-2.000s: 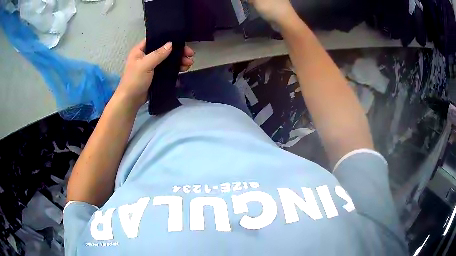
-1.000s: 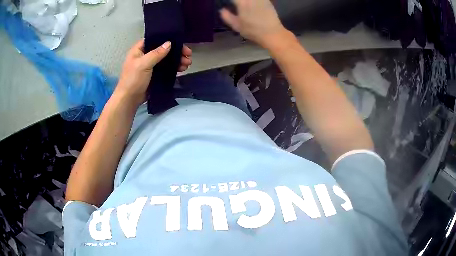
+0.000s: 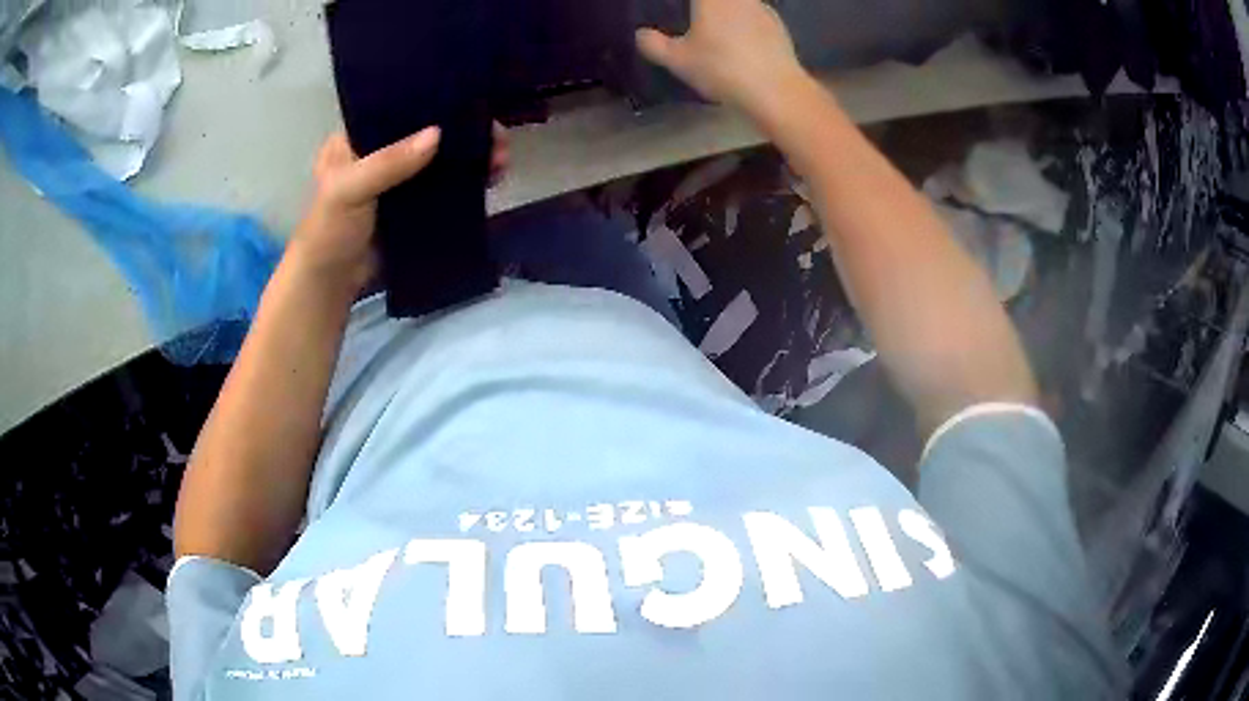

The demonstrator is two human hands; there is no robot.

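Observation:
A narrow dark stack of small cut parts [image 3: 427, 206] hangs lengthwise over the table edge against my shirt; its top reaches the upper rim of the picture. My left hand [image 3: 377, 192] is shut around it, thumb on top and fingers behind. My right hand [image 3: 719, 52] is at the top of the picture, over dark cut panels [image 3: 589, 48] on the table. Its thumb points left and its fingers are partly cut off by the rim, so I cannot tell whether it holds a piece.
Blue plastic film [image 3: 178, 253] hangs at the table edge [image 3: 69, 329] on the left. White crumpled scraps [image 3: 110, 82] lie behind it. Dark and white cutting scraps [image 3: 712, 288] are heaped below the table on both sides. More dark pieces [image 3: 1096, 41] lie at the upper right.
The dark stack in my left hand looks wider at its top and has shifted slightly left. My right hand moved left over the panels, then slightly back right.

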